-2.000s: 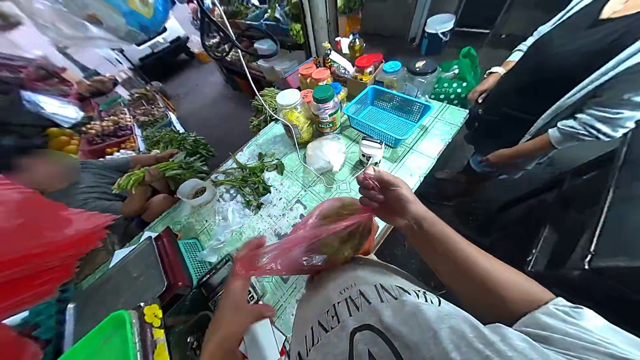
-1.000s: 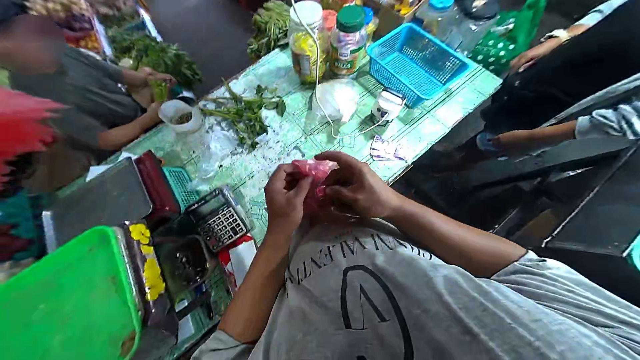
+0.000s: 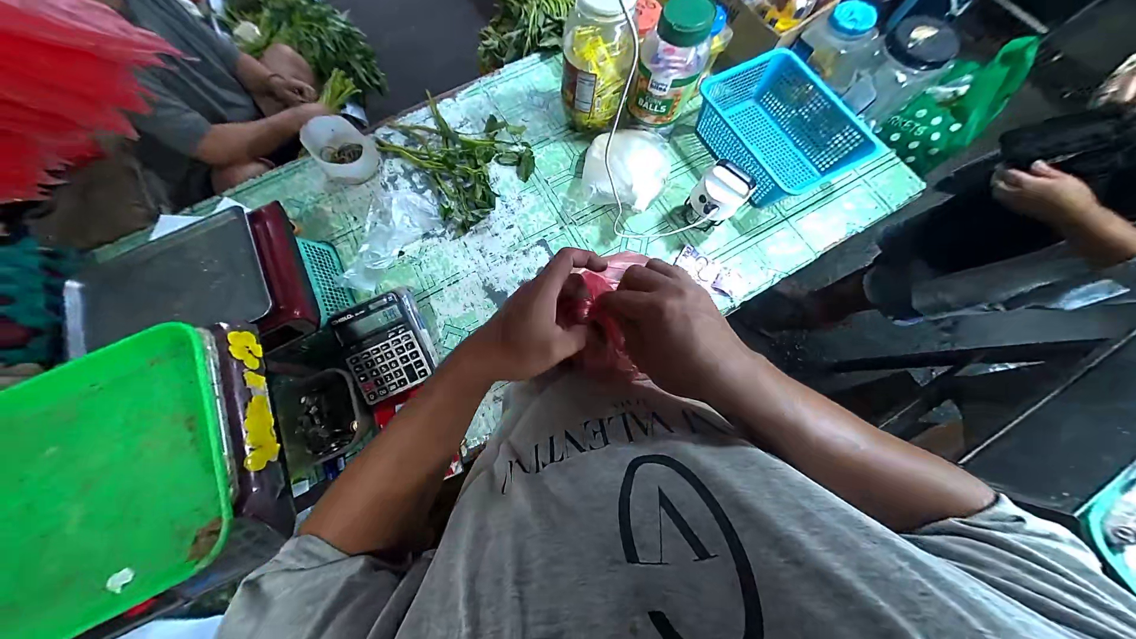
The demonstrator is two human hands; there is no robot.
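Note:
A red plastic bag (image 3: 611, 342) is bunched up close to my shirt, at the near edge of the green patterned table (image 3: 497, 266). My left hand (image 3: 537, 319) grips its gathered neck from the left. From the right, my right hand (image 3: 670, 324) pinches the same bag, fingers bent over the twisted plastic. The two hands nearly touch. What the bag holds is hidden below them. Just beyond the hands lie a knotted white plastic bag (image 3: 628, 167) and a small white corded device (image 3: 721, 191). A paper banknote (image 3: 706, 269) lies by my right hand.
Leafy stems (image 3: 461, 164) and a clear plastic bag (image 3: 395, 226) lie on the table near a plastic tub (image 3: 340, 149). Jars (image 3: 599, 67) and a blue basket (image 3: 785, 124) stand at the back. A calculator (image 3: 386, 351) and a green tray (image 3: 106, 461) are left. People are at both sides.
Two seconds ago the red bag was stretched between my hands with a rounded item inside; now my hands are together at its bunched neck. The view has tilted down.

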